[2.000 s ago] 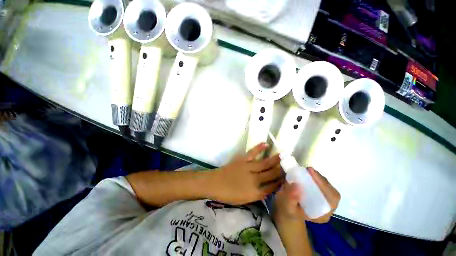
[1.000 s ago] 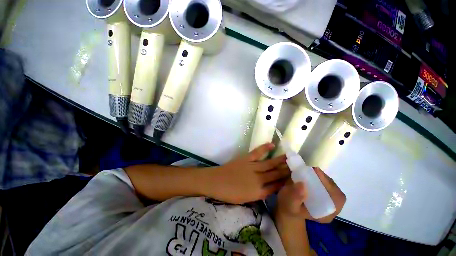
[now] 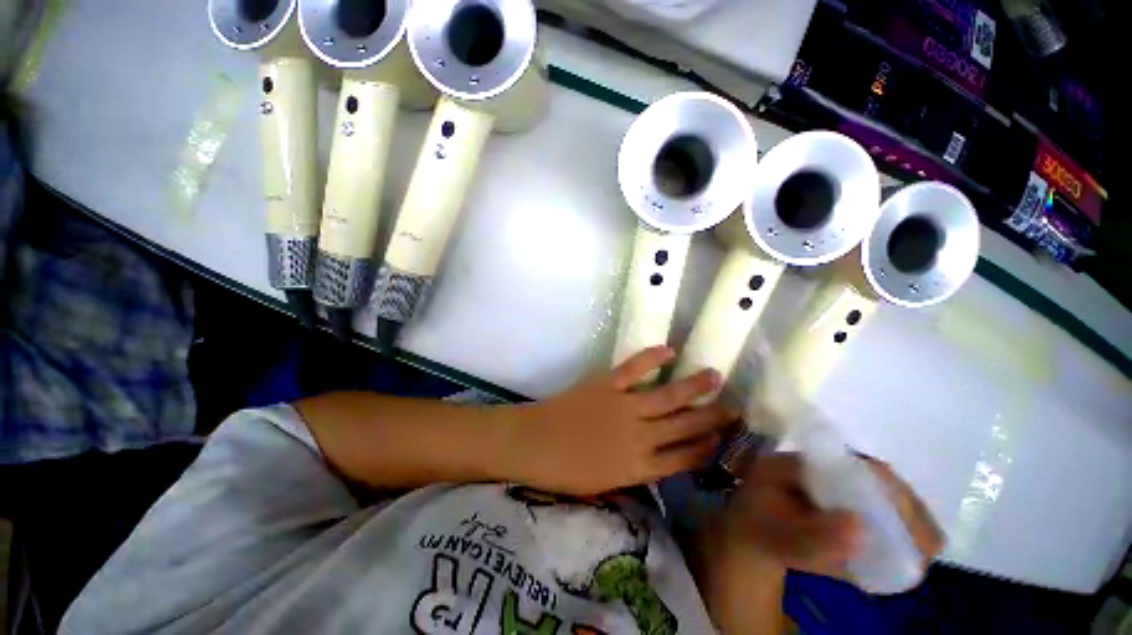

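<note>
Three cream hair dryers lie in a group on the right: a left one, a middle one and a right one, with silver-white rings and dark openings. Each handle has two dark spots. My left hand lies across the lower handles, fingers curled over the middle dryer's handle; its hold is partly hidden. A patterned handle end shows beyond the fingertips. My right hand, blurred, is shut on a white squeeze bottle with its nozzle pointing up-left, right of my left hand.
Three more cream dryers lie at the left of the white bench, cords towards me. Tape strips mark the bench. Black and purple printed boxes stand behind it. Plaid cloth shows at the left edge.
My right hand and the bottle have moved right and down, away from the left dryer's handle. My left hand's fingers have spread slightly over the middle handle. The view has shifted a little.
</note>
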